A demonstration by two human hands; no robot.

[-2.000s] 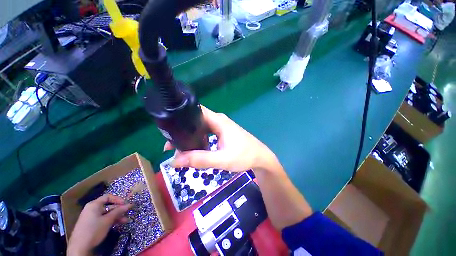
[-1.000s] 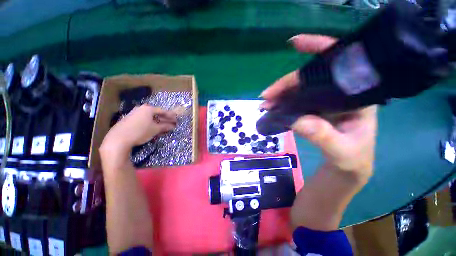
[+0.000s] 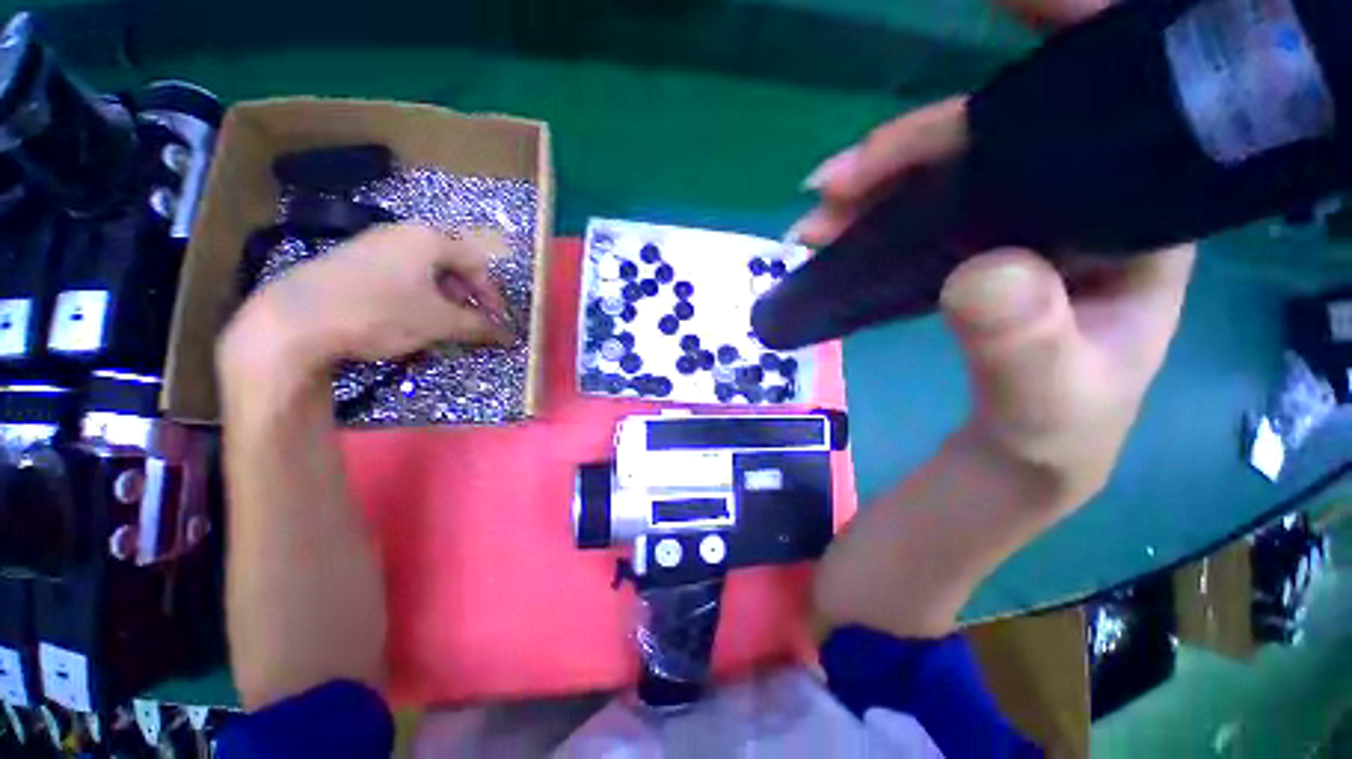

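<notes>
My left hand (image 3: 393, 297) is over the screw box (image 3: 540, 267), fingertips pinched together at the loose silver screws (image 3: 430, 389); whether a screw is between them cannot be told. My right hand (image 3: 1060, 371) is wrapped around the dark electric screwdriver (image 3: 1097, 148), which is large and blurred, its narrow end pointing left over the parts tray. The black and silver camera body (image 3: 712, 482) lies on the pink-red mat (image 3: 489, 564), lens to the left, its plastic-wrapped grip (image 3: 678, 630) towards me. Neither hand touches it.
A white parts tray (image 3: 712, 304) with black and pale discs sits right of the screw box. Black parts (image 3: 329, 171) lie on the screws. Waiting cameras (image 3: 74, 319) stand in rows at the left. Cartons (image 3: 1031, 675) are beyond the bench edge at lower right.
The view has swung down and right over the mat. My right hand has kept the screwdriver, now tilted nearly level instead of upright. My left hand remains in the screw box.
</notes>
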